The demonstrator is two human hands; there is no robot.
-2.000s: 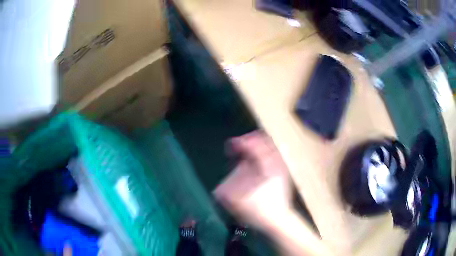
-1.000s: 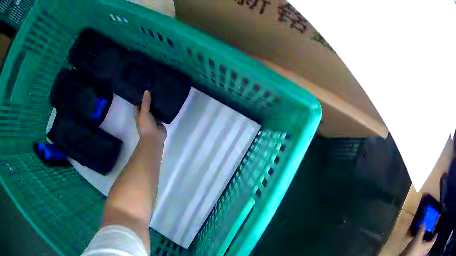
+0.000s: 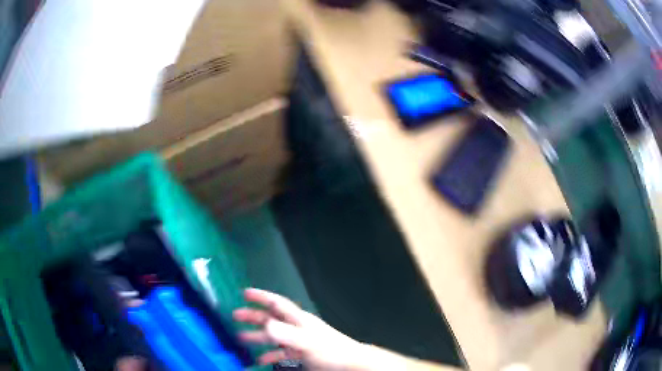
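The picture is blurred. A black battery cover with a bright blue battery pack (image 3: 181,330) is at the lower left, over the green crate. My left hand (image 3: 132,363) shows only as fingertips at the black cover's edge, gripping it; the rest is hidden or cut off. My right hand (image 3: 279,330) is empty, fingers spread, just right of that cover, its forearm running to the bottom edge. Another cover with a blue pack (image 3: 425,98) lies on the tan bench. A black cover (image 3: 472,165), blue pack not visible, lies beside it.
The green crate (image 3: 170,196) is at the left, with brown cartons (image 3: 225,80) behind it and a white sheet (image 3: 80,69) at upper left. A wheeled unit (image 3: 533,261) sits on the bench (image 3: 392,167). More black units (image 3: 508,61) are at upper right, beside the green conveyor.
The view has swung from the crate back towards the bench. My left hand has brought up a blue-packed cover. A blue-packed cover now lies on the bench, and my right hand is empty.
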